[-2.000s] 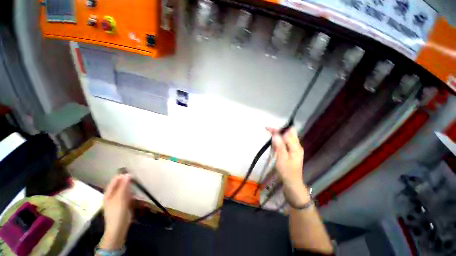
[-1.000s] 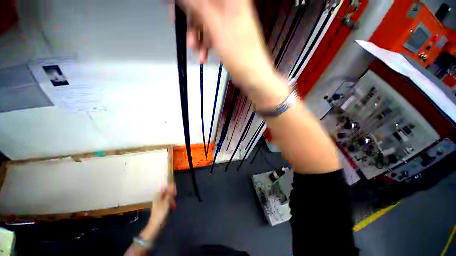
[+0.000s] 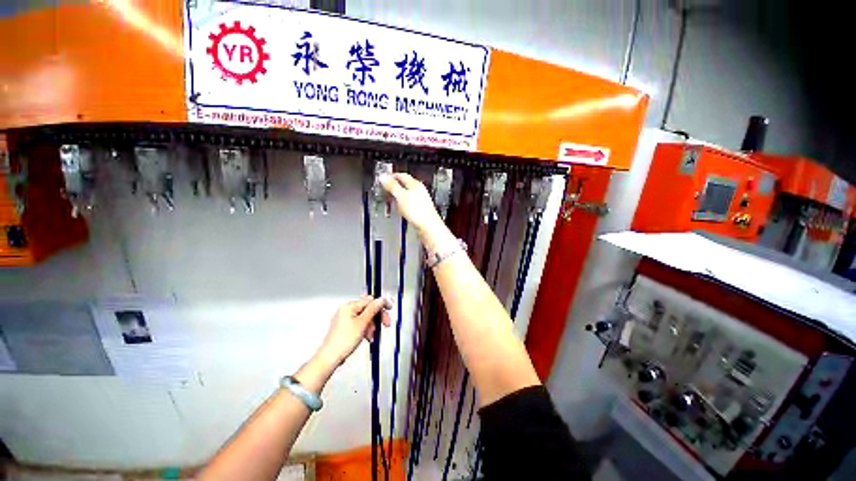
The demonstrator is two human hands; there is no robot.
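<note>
My left hand (image 3: 361, 322) holds a long thin black strap (image 3: 376, 362) a little below its upper end, which points up under the clips. The strap hangs down past the frame's lower edge. My right hand (image 3: 409, 197) is raised above it, with its fingers on a silver hanging clip (image 3: 383, 178) beneath the orange beam. Whether those fingers also hold a strap end cannot be told. Other black straps (image 3: 401, 310) hang close beside and behind the held one.
More silver clips (image 3: 315, 178) line the dark conveyor chain (image 3: 282, 143). Dark straps hang at the machine's right by a red-orange post (image 3: 563, 291). Another machine with a pale panel (image 3: 695, 362) and an orange control box (image 3: 718, 195) stand to the right.
The view has swung up to the clip row. My left hand has risen from low by the tray and now holds a strap. My right hand is now at a clip.
</note>
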